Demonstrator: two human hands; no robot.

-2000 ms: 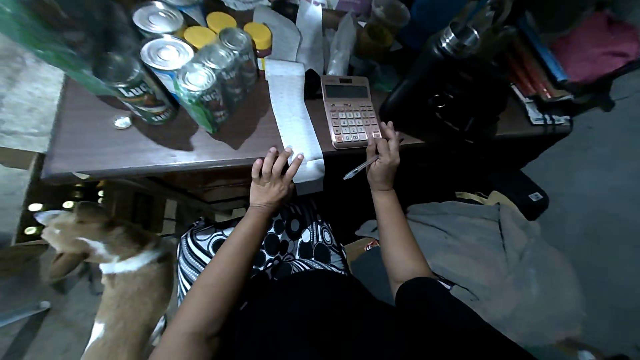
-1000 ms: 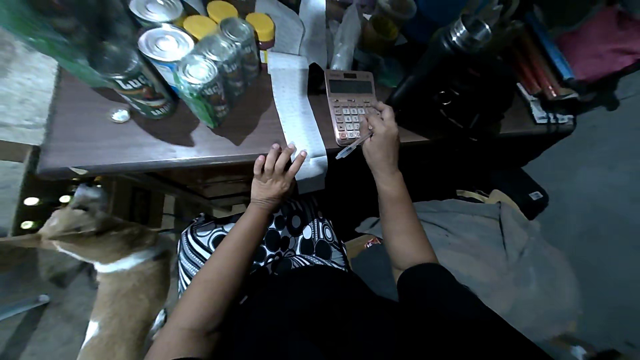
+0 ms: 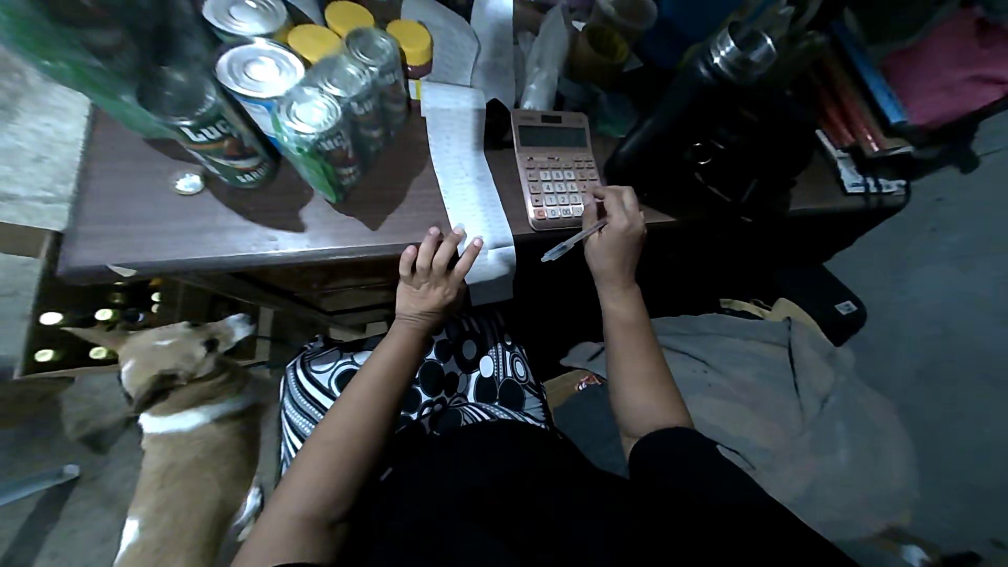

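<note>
A long paper strip with small writing runs down the dark table and hangs over its front edge. My left hand rests at that edge with fingers spread, its fingertips on the strip's left side. Just right of the paper lies a pink calculator with a grey display. My right hand is at the calculator's lower right corner, fingers bent over the keys. Between its fingers it holds a clear pen, whose tip points down and left. Whether a fingertip presses a key cannot be told.
Several cans, drinking glasses and yellow-lidded jars crowd the table's left. A black flask stands right of the calculator, with books beyond. A brown dog is on the floor at left, near a crate of bottles.
The dog's head has turned from left to right. My right hand has moved from the calculator's lower right corner onto its keys and back to the corner, keeping the pen. My left hand stays by the paper.
</note>
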